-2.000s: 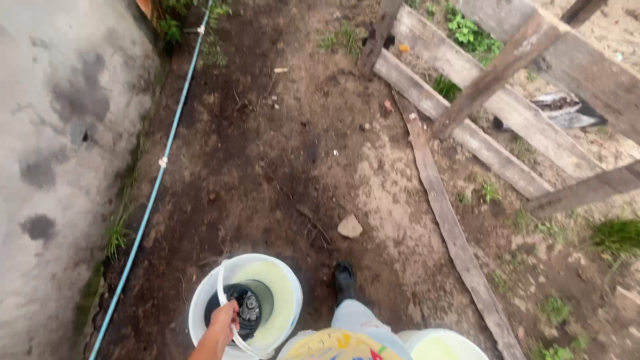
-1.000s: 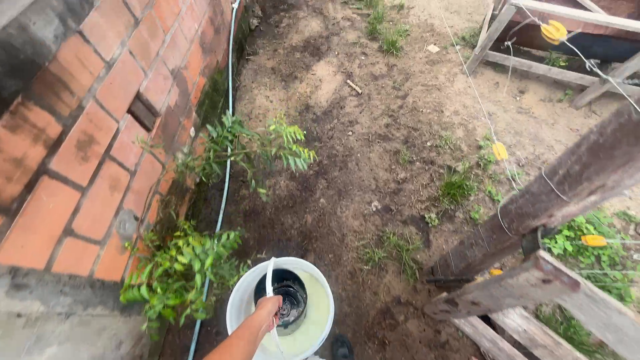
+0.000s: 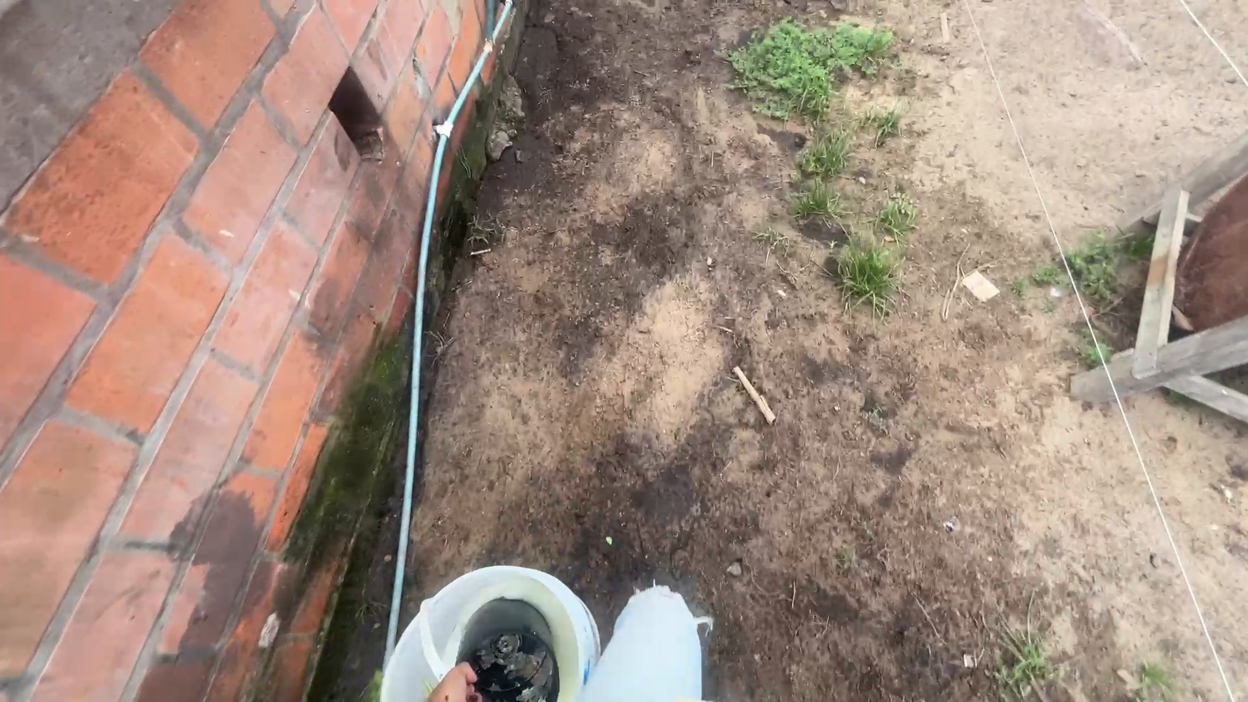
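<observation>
At the bottom edge of the view, my left hand (image 3: 454, 685) is closed on the pale handle (image 3: 430, 639) of a white plastic bucket (image 3: 583, 624); only its fingers show. Inside the bucket, a dark round container (image 3: 509, 659) sits in pale yellowish contents, with black, glossy matter in it. Right beside the bucket is my knee in light-coloured trousers (image 3: 651, 643). My right hand is out of the frame.
A brick wall (image 3: 195, 292) runs along the left, a blue-green pipe (image 3: 419, 322) at its foot. A stick (image 3: 754, 395) and grass tufts (image 3: 866, 271) dot the dirt. Thin wire (image 3: 1082, 312) and a wooden frame (image 3: 1170, 361) are on the right.
The view has moved forward along the wall, past the leafy plant and the wooden fence post. My left hand carries the bucket along by its handle; the second bucket seen earlier is out of view.
</observation>
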